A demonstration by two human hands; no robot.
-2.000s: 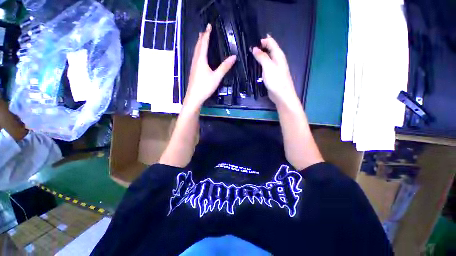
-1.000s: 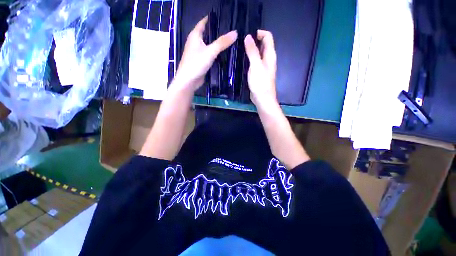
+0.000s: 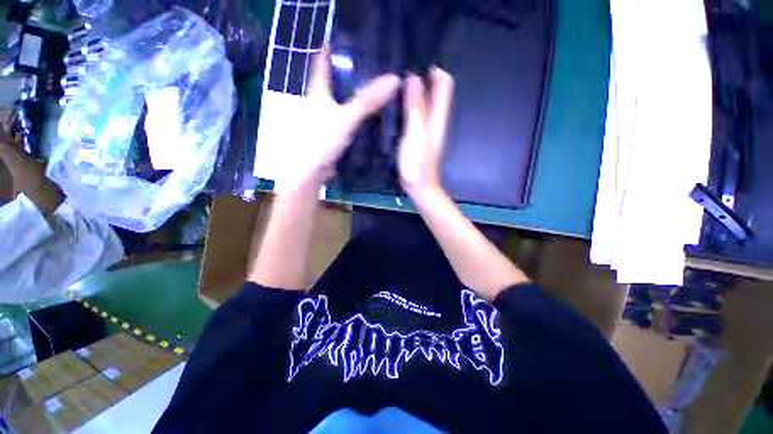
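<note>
Black strips lie lengthwise in the left part of the black work tray, blurred and dark. My left hand is over the tray's left edge, fingers and thumb spread, at the left side of the strips. My right hand is at their right side, fingers pointing away from me. Both hands are blurred by motion. The fingertips of the two hands are close together above the strips. I cannot tell whether the right fingers touch a strip.
A grid sheet lies left of the tray. White sheets lie to its right, beside a second dark tray with a black bar. A crumpled plastic bag is at left, near another person's sleeve. Cartons stand below the bench edge.
The strips went from a slanted, spread pile to a more upright row between my hands. My hands have moved closer together. The view has shifted slightly.
</note>
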